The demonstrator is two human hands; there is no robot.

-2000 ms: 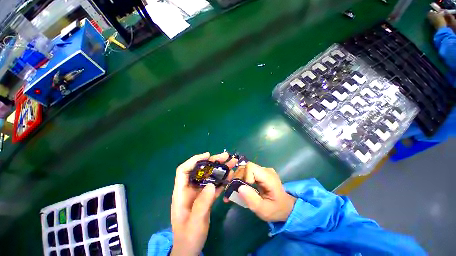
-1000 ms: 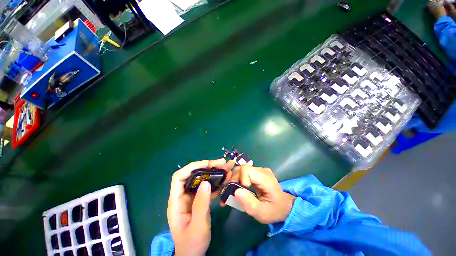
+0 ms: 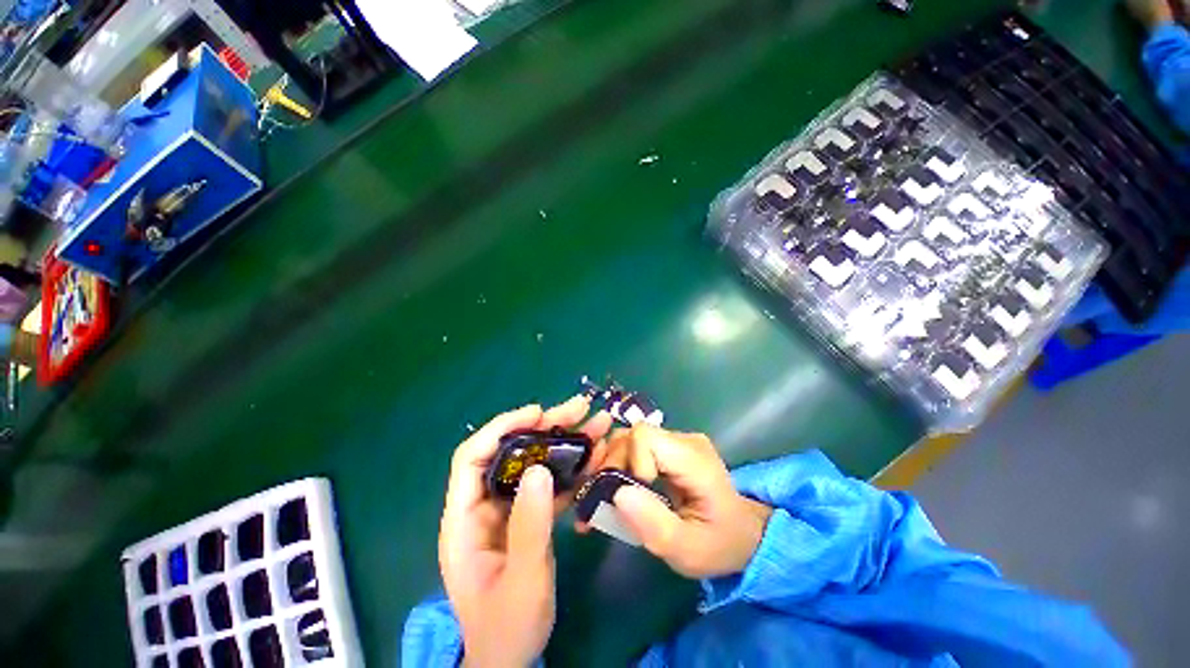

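Observation:
My left hand (image 3: 503, 548) holds a black rounded watch housing (image 3: 564, 453), with gold parts showing inside and the thumb on its lower edge. My right hand (image 3: 692, 502) holds a display module (image 3: 611, 499), a dark rounded plate with a pale backing, just right of the housing. The hands are close together. Whether a flex cable joins the two pieces is hidden by the fingers. Small dark and white pieces (image 3: 634, 409) lie on the green mat just beyond my fingertips.
A clear blister tray (image 3: 731, 222) of white-and-dark pieces lies right, overlapping a black tray (image 3: 1135, 170). A white foam tray (image 3: 326, 548) of black units, one lit blue, is lower left. Upper left are a blue device (image 3: 170, 183) and red tray (image 3: 55, 359). Another person's sleeve (image 3: 1168, 65) shows upper right.
The housing has tilted in my left hand, so less of its inside shows. The right hand has shifted slightly left. The lit unit changed from green to red to blue.

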